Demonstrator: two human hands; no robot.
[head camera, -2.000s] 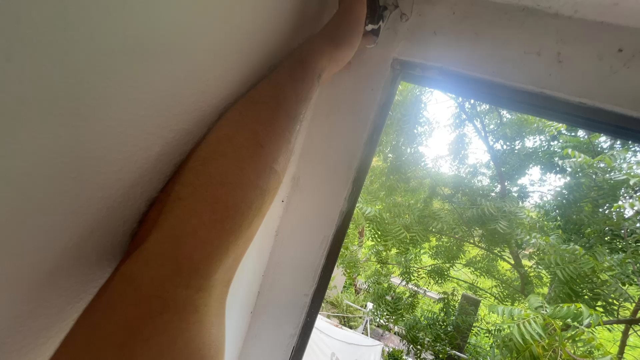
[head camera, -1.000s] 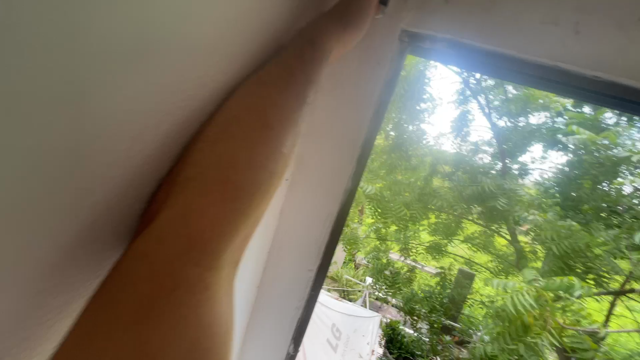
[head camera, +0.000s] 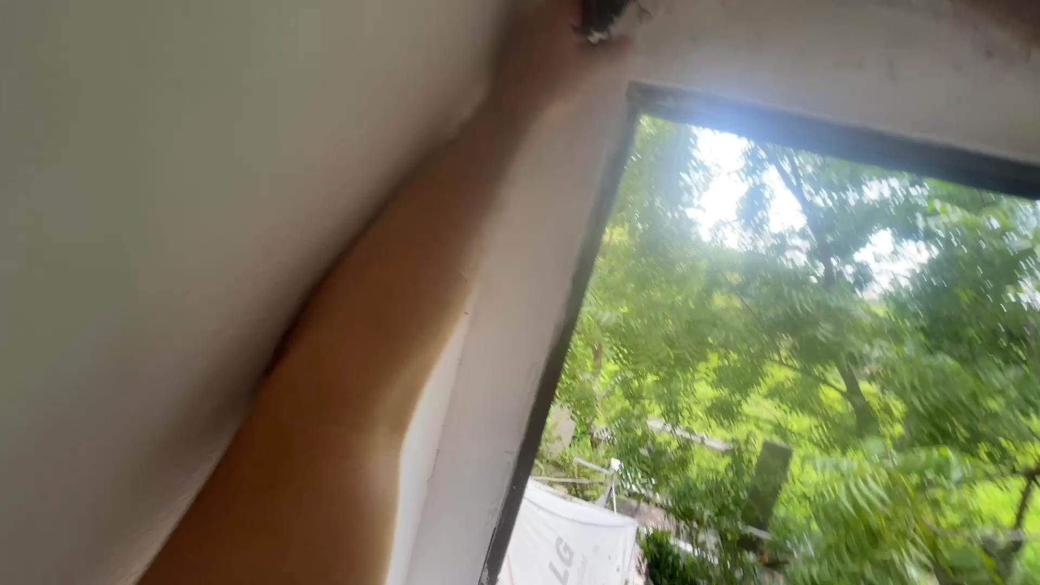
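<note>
From the lower left, my left arm reaches steeply up along a pale wall, with my left hand at the top edge of the view, blurred and partly cut off. A small dark object with whitish bits is at its fingers, above the upper left corner of the window frame. Whether the hand grips this object or only touches it cannot be told. My right hand cannot be made out.
A smooth pale wall lies close on the left. Right of the arm is the window reveal. Beyond the dark frame are green trees, a post and a white printed sheet. A brownish blur crosses the upper right corner.
My left hand shows more fully than one second ago, as the view has shifted slightly. It stays near the top corner of the window throughout.
</note>
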